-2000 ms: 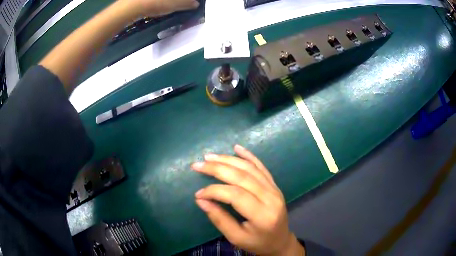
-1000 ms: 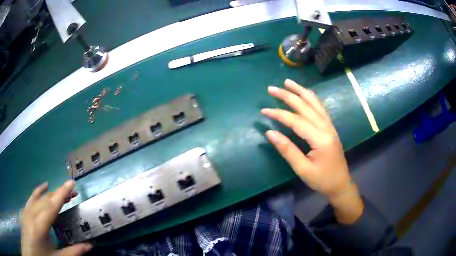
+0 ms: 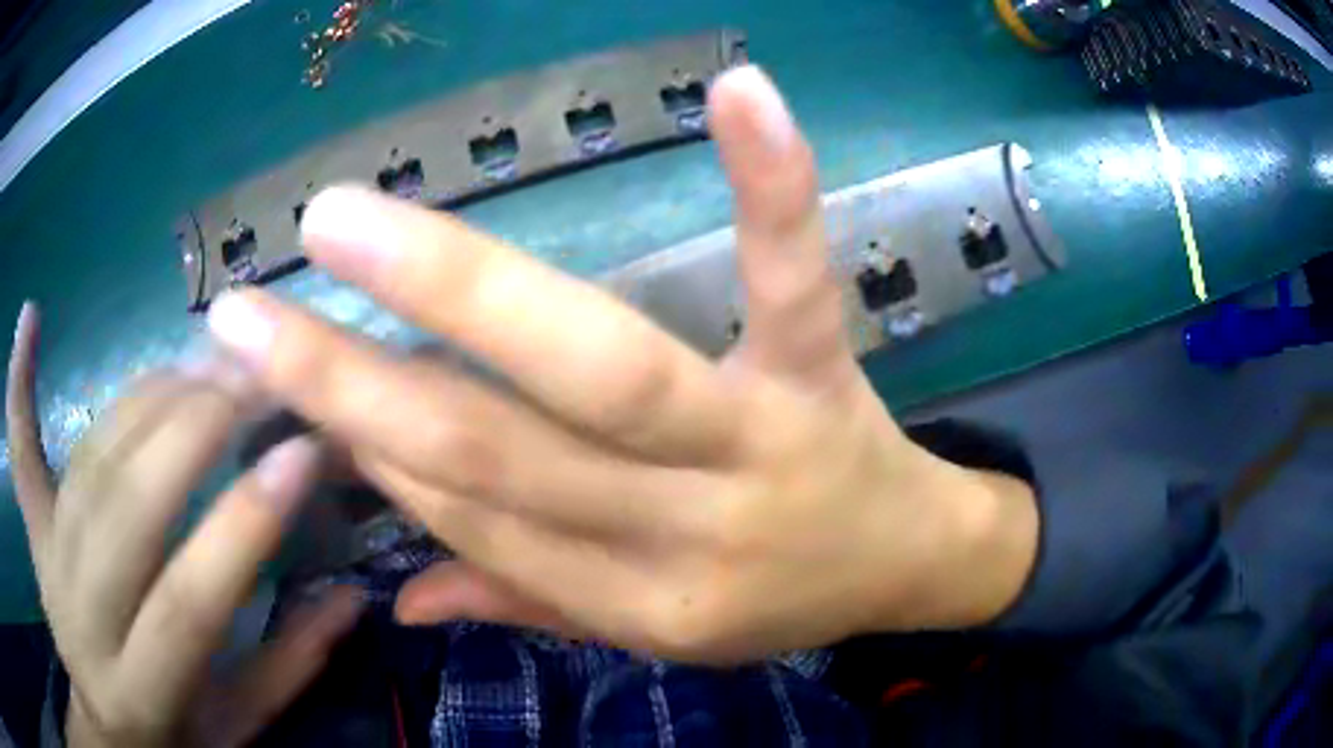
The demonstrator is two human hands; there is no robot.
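Observation:
Two grey metal fixture bars with dark square openings lie on the green mat. The far bar [image 3: 541,158] shows behind my fingers. The near bar [image 3: 936,219] shows its right end with two openings; its middle and left part are hidden. My right hand [image 3: 673,468] is spread above the near bar, thumb and fingers apart, with nothing seen in it. My left hand [image 3: 139,512] is blurred at the left, fingers bent, near the covered left end of the near bar. Its contact with the bar cannot be made out.
Loose copper-coloured bits [image 3: 333,41] lie behind the far bar. A dark stack with a comb-like side [image 3: 1155,51] and a ringed knob [image 3: 1045,18] are at the upper right. A yellow tape line [image 3: 1178,205] crosses the mat. A blue object [image 3: 1243,336] is beyond the mat's edge.
My right hand has moved left across the near bar, towards my left hand. The view has shifted, so the bars appear higher and larger; the tweezers have left the picture.

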